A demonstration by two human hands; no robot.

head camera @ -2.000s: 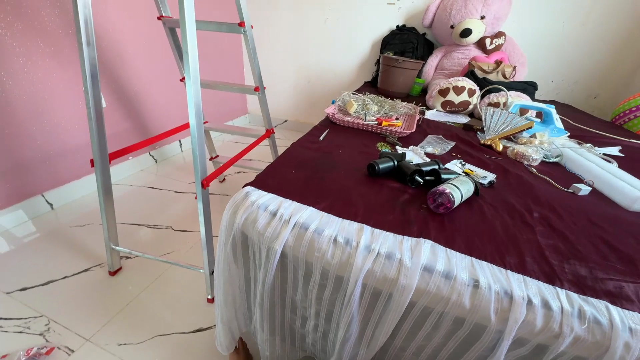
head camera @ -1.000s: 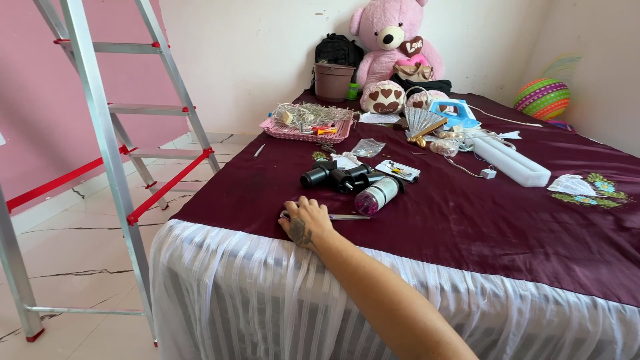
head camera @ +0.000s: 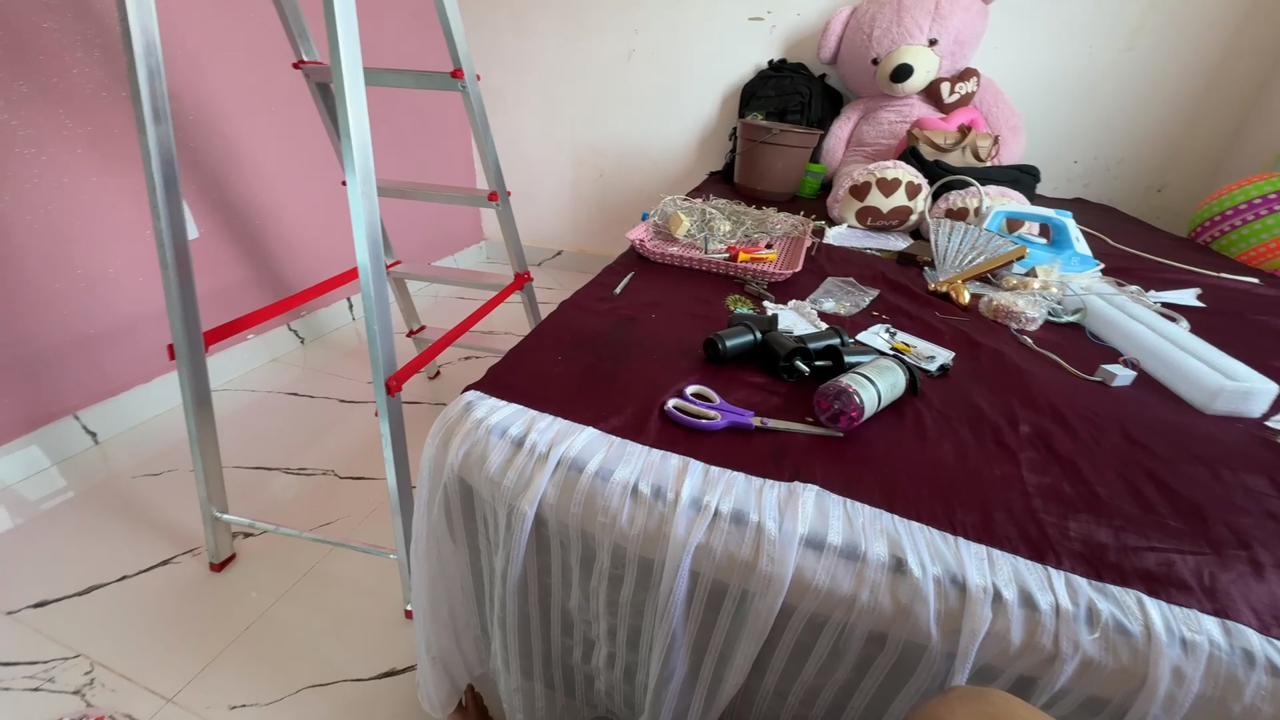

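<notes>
Neither of my hands shows now. Purple-handled scissors [head camera: 712, 410] lie on the dark red bed cover [head camera: 1000, 480] near its front edge, blades pointing right. Their tips are close to a clear bottle with purple contents and a pale label [head camera: 862, 392], lying on its side. Behind are several black cylindrical fittings [head camera: 790, 350], a small card pack with parts [head camera: 908, 348] and a clear plastic bag [head camera: 842, 296]. A pink basket [head camera: 720, 262] holds tangled wires [head camera: 725, 222] and a red-and-yellow-handled tool [head camera: 750, 255]. A slim pen-like object [head camera: 624, 283] lies left of the fittings.
An aluminium stepladder [head camera: 370, 300] with red straps stands on the tiled floor left of the bed. Farther back are a brown bucket [head camera: 775, 160], a backpack [head camera: 790, 95] and a pink teddy bear [head camera: 900, 110]. A blue-and-white iron [head camera: 1045, 240] and white foam block [head camera: 1170, 350] are at right.
The scissors, absent from the bed two seconds ago, now lie beside the bottle. One second ago a hand was on them; it has let go and left the view.
</notes>
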